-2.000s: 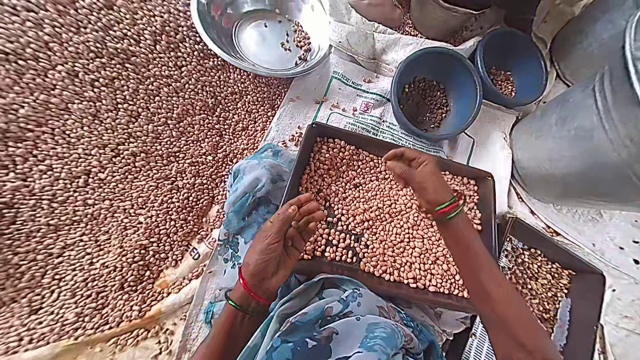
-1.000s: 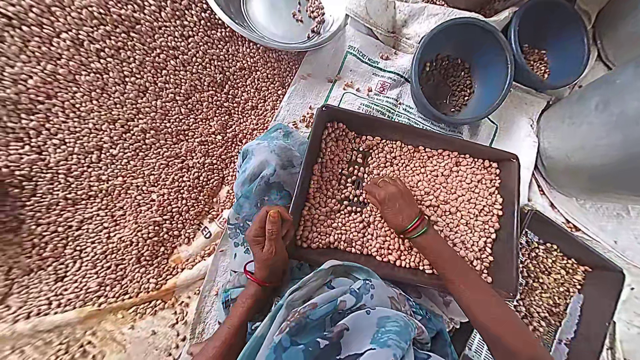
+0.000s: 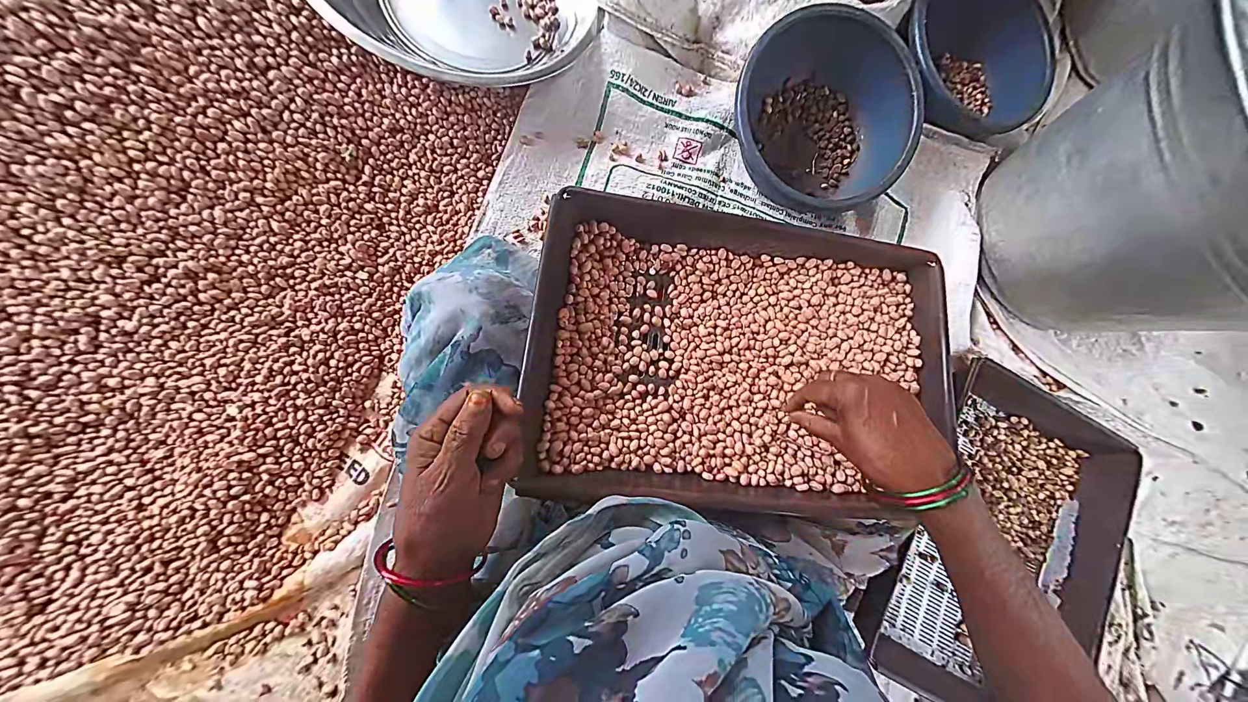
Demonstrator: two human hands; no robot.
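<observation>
A dark rectangular tray (image 3: 741, 219) rests over the lap and holds a layer of pinkish-brown seeds (image 3: 741, 341), likely peanut kernels. Dark slotted patches of its floor show at the left. My left hand (image 3: 458, 468) is curled beside the tray's left wall, thumb against the fingers; whether something is inside it is hidden. Over the seeds at the lower right is my right hand (image 3: 868, 424), its thumb and fingers pointing left and slightly apart, fingertips close to the seeds. I cannot tell whether it pinches a seed.
A large spread of seeds (image 3: 195, 292) covers the left. Behind the tray are a steel basin (image 3: 439, 39), a blue-grey bowl (image 3: 882, 97) and a second bowl (image 3: 1024, 58), each with some seeds. Metal buckets (image 3: 1111, 224) stand right, above another dark tray (image 3: 1111, 487) of small pieces. Printed sacking (image 3: 556, 127) lies beneath.
My right hand has moved from the left-middle of the tray to its lower right. My left hand was more open two seconds ago and is now curled.
</observation>
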